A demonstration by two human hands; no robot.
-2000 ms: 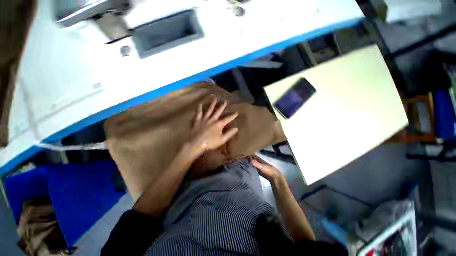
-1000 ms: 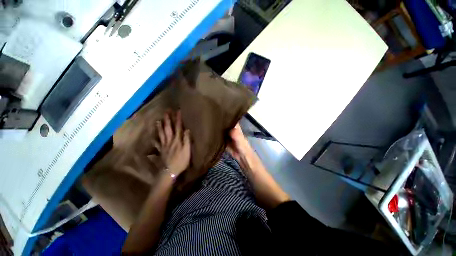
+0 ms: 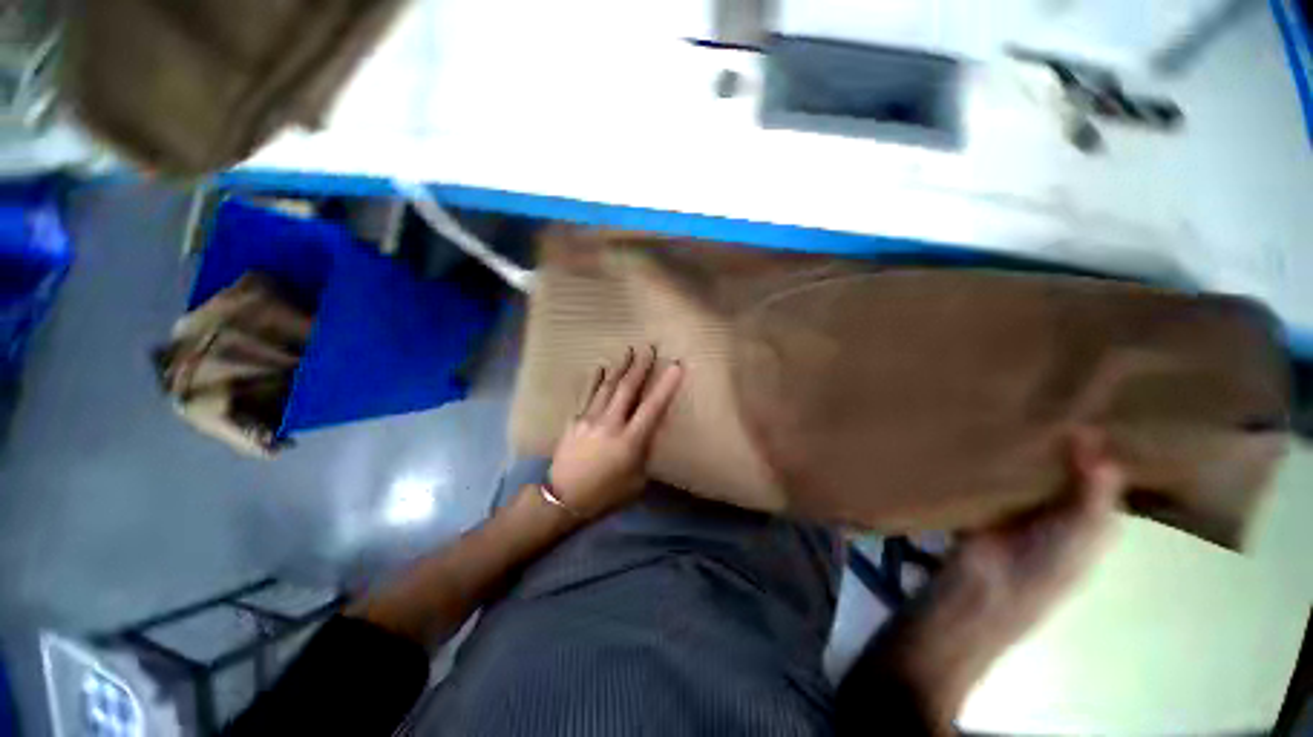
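A large brown garment panel (image 3: 893, 389) lies across my lap, below the blue front edge of the machine table. Its left part shows the lighter ribbed tan side. My left hand (image 3: 608, 439) rests flat on this tan part with the fingers spread. My right hand (image 3: 1030, 554) is blurred at the panel's lower right edge, and the cloth edge seems to be between thumb and fingers. The panel's right end reaches over the cream side table.
The white machine table (image 3: 576, 115) has a dark rectangular opening (image 3: 861, 94). A thick brown stack (image 3: 216, 72) is at upper left. A blue bin (image 3: 382, 338) holds crumpled brown cloth (image 3: 238, 360). A white cord (image 3: 468, 242) hangs from the table edge. The cream table (image 3: 1195, 634) is at lower right.
The panel is now spread out far to the right, over the side table. My right hand has moved right with its edge. The view has turned left and the phone no longer shows.
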